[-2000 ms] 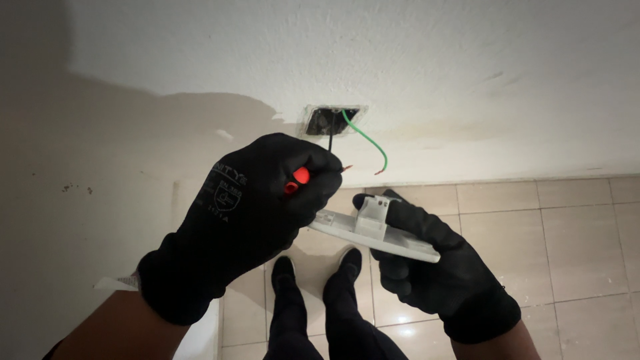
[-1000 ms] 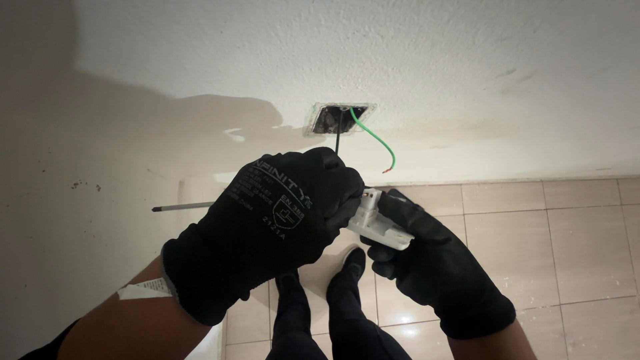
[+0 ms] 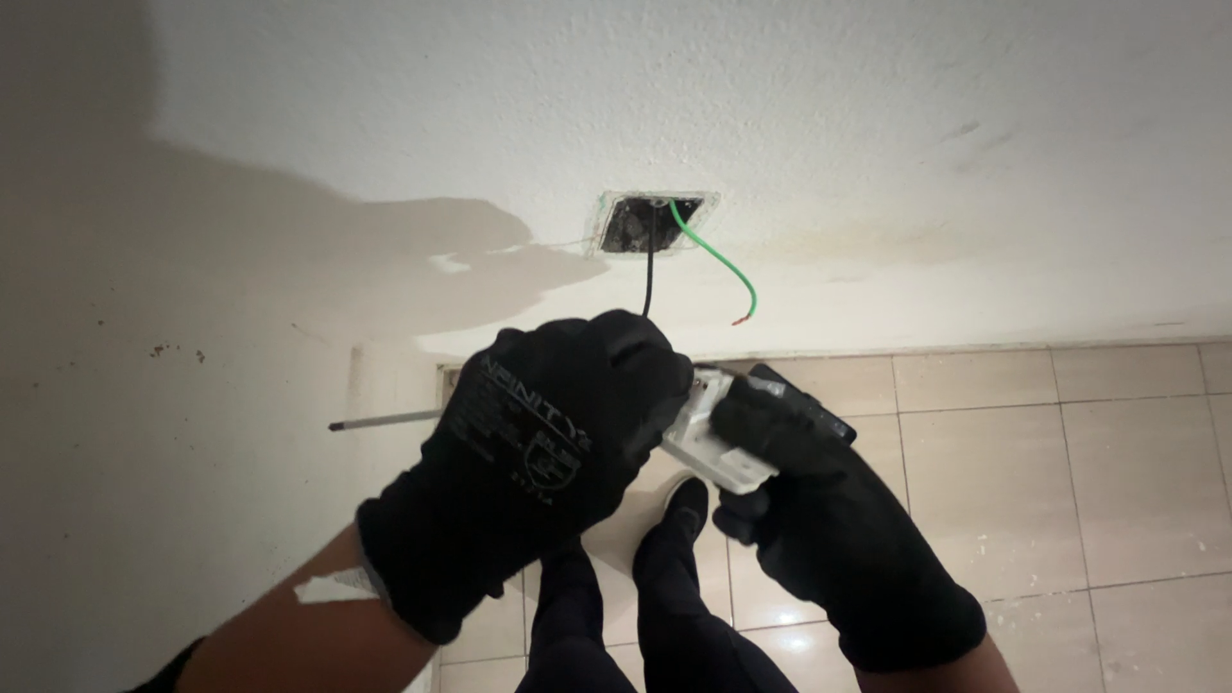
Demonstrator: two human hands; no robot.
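My left hand, in a black work glove, is closed around a screwdriver, whose shaft sticks out to the left; the handle is hidden. A black wire runs from the wall box down behind these fingers, its end hidden. My right hand, also gloved, holds a white plastic electrical faceplate close against the left fingertips. From the open wall box a green wire hangs in a curve, with bare copper at its tip, touching neither hand.
The white wall fills the upper view and meets a tiled floor below. My legs and shoes stand beneath the hands. A white tag lies at my left wrist.
The red screwdriver handle, visible two seconds ago, is now hidden in my left hand, and the shaft points left. The faceplate has turned in my right hand and sits against the left fingers.
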